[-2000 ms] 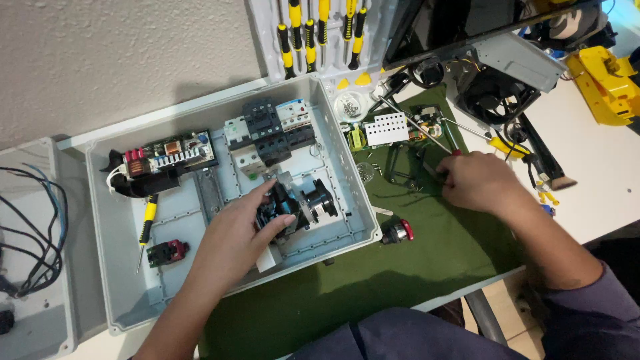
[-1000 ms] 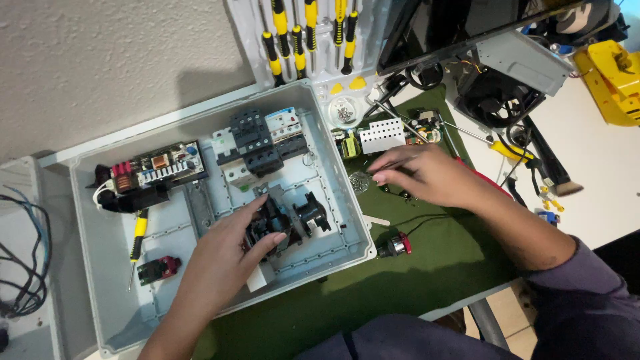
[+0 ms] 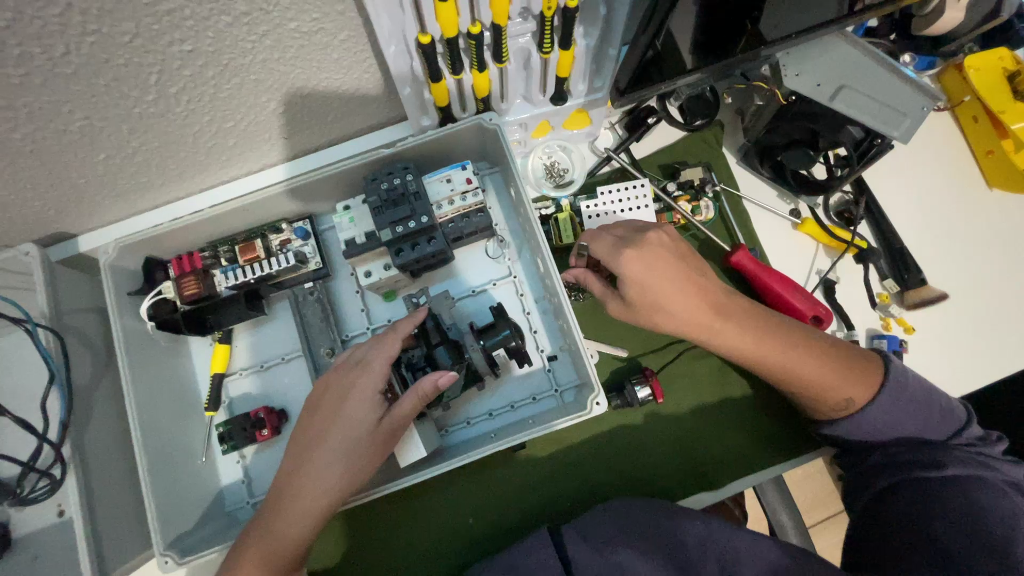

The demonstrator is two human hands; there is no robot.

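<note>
My left hand (image 3: 360, 400) grips a black device with metal brackets (image 3: 448, 352) inside the grey plastic enclosure (image 3: 152, 448). Right of that device a black spool-shaped part (image 3: 500, 340) lies on its side. Behind it sit a black contactor (image 3: 404, 216) and a circuit breaker (image 3: 452, 192). My right hand (image 3: 632, 276) is over the green mat (image 3: 704, 416), just outside the enclosure's right wall, with a small metallic piece (image 3: 584, 254) between its fingers. A perforated white metal cover (image 3: 620, 204) on a circuit board lies just behind that hand. The red-handled screwdriver (image 3: 776, 284) rests beside the right forearm.
A power-supply board (image 3: 248, 264) and a yellow-black screwdriver (image 3: 216, 368) are at the enclosure's left. A dish of screws (image 3: 552, 170) stands near a screwdriver tray (image 3: 512, 88). A red-capped switch (image 3: 640, 390), a brush (image 3: 896, 248) and a cooling fan (image 3: 808, 152) lie to the right.
The red-handled screwdriver, near my right hand two seconds ago, now lies on the mat. My right hand has moved left toward the enclosure wall. My left hand stays on the black device.
</note>
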